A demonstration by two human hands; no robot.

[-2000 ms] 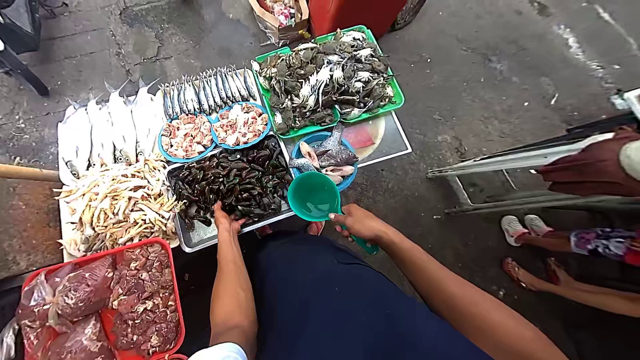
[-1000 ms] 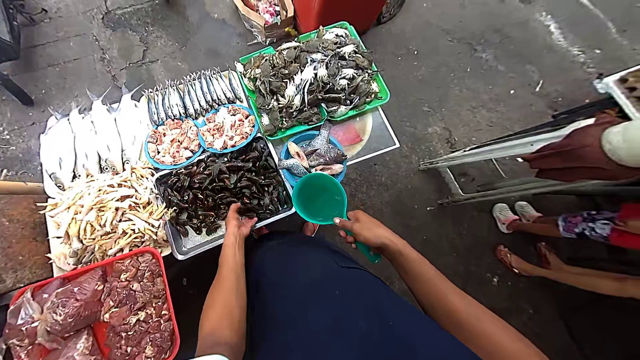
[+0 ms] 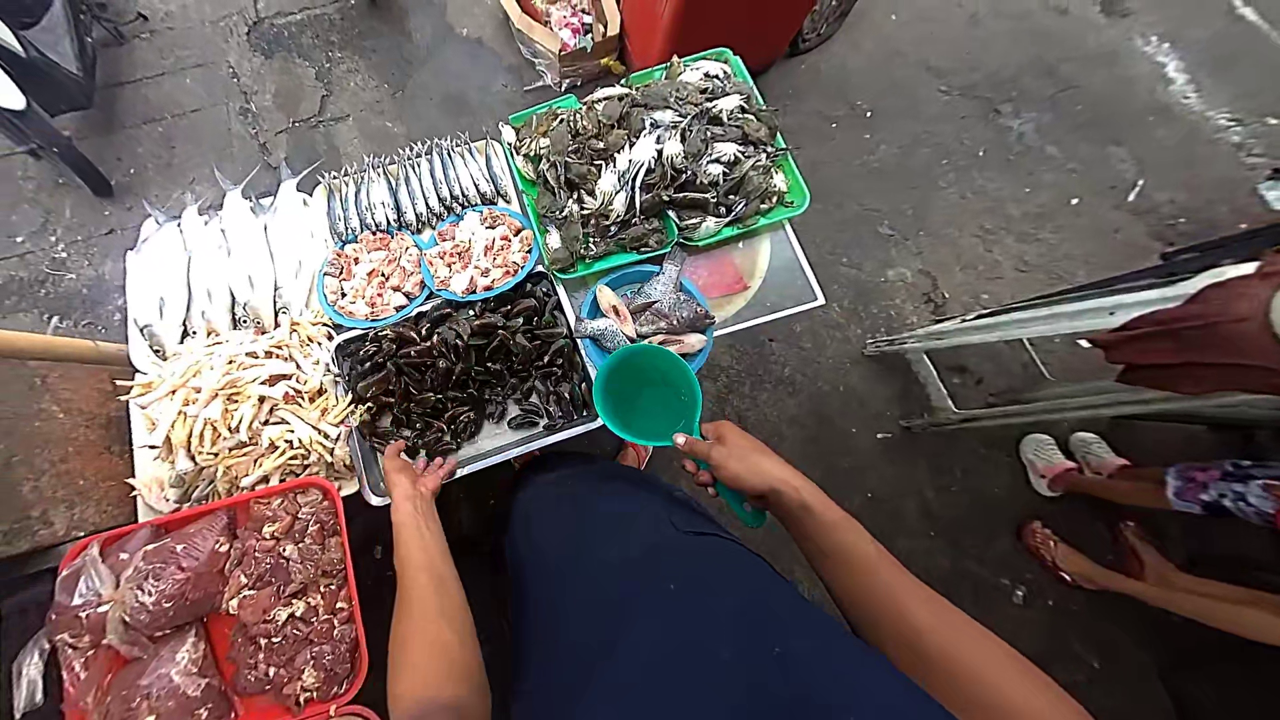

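Note:
My left hand (image 3: 418,474) is at the near edge of a metal tray (image 3: 500,446) of dark mussels (image 3: 460,370), palm up with its fingers apart at the mussels' edge. Nothing is seen held in it. A green plastic dipper (image 3: 648,394) is held by its handle in my right hand (image 3: 735,461). The dipper's bowl looks bare inside and overlaps the near rim of a blue basin (image 3: 704,354), where cut fish (image 3: 672,305) lie. To the right of the mussel tray, the basin stands on a board with a pale border.
Crabs (image 3: 650,150) fill green trays behind. Small fish (image 3: 415,185), blue plates of meat pieces (image 3: 478,252), large silvery fish (image 3: 245,250) and chicken feet (image 3: 245,405) lie left. A red tray (image 3: 362,620) holds meat, some bagged. A metal frame (image 3: 1000,410) and people's feet (image 3: 1060,465) are at right.
My left hand has moved left along the tray's near edge and turned palm up, off the mussels it was touching. My right hand keeps hold of the dipper.

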